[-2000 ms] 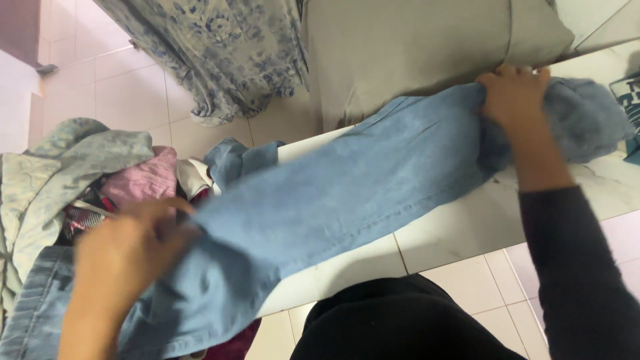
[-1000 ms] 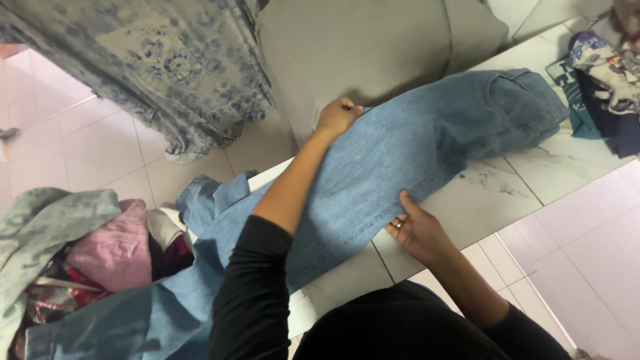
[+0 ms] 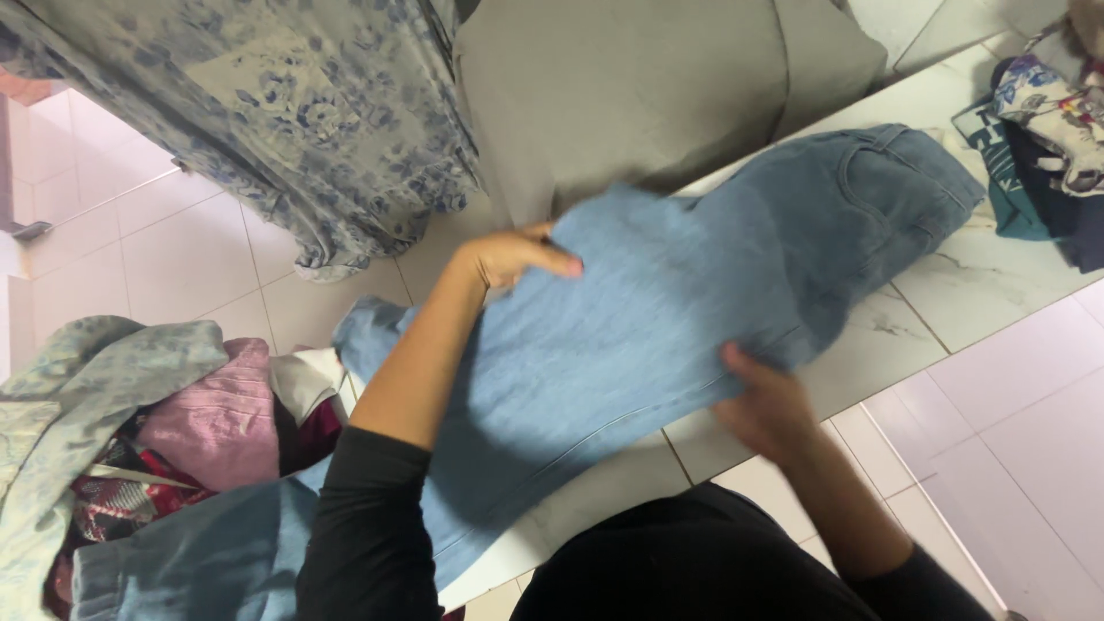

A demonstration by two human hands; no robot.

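A pair of light blue denim jeans (image 3: pixel 630 310) lies lengthwise over a white marble-look tiled ledge, its waistband at the right and its legs running to the lower left. My left hand (image 3: pixel 516 257) grips the far edge of the denim, thumb on top. At the near edge, my right hand (image 3: pixel 763 397) holds the side seam between thumb and fingers, somewhat blurred. The cloth between the hands is slightly raised. One cuffed leg end reaches the lower left, beside a heap of clothes.
Pink cloth (image 3: pixel 216 414) and other garments are heaped at the left. Folded or bunched clothes (image 3: pixel 1035 172) lie at the right end of the ledge (image 3: pixel 957 302). Behind it stand a grey covered seat (image 3: pixel 621 86) and a floral curtain (image 3: pixel 345 112).
Two seconds ago my right hand was on the jeans near the waist end and my left near the lower leg. Both now hold opposite edges around the middle.
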